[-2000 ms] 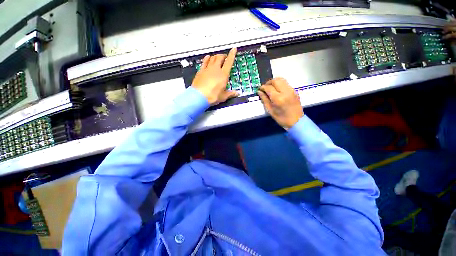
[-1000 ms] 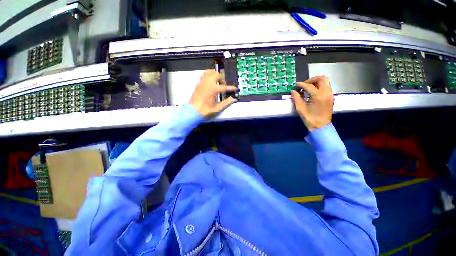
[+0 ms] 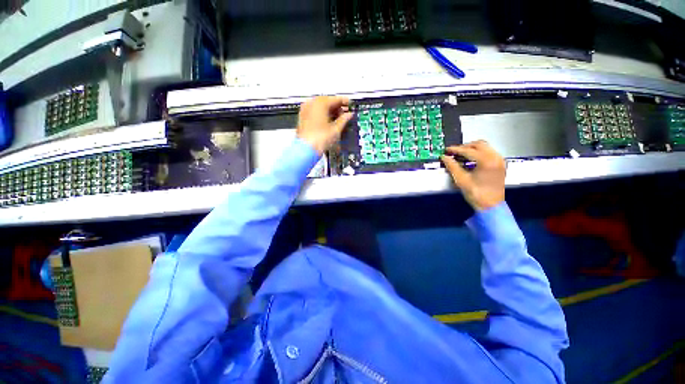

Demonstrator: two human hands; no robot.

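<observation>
A green PCB panel lies flat in a black wave solder pallet on the conveyor in front of me. My left hand is at the pallet's upper left corner, thumb and index finger close around the clip spot there; the fingertips partly hide it. My right hand is at the pallet's lower right corner, fingertips pinched over the corner; the clip under them is hidden. Pale clips show at the upper right and lower left corners.
More pallets with panels stand to the right on the conveyor rail. A row of panels is at the left. Blue-handled cutters lie on the ledge behind. A cardboard sheet with a panel is low left.
Both hands first worked on the panel, then moved apart to the pallet's sides. My left hand has since gone from the lower left corner to the upper left one. My right hand stays lower right.
</observation>
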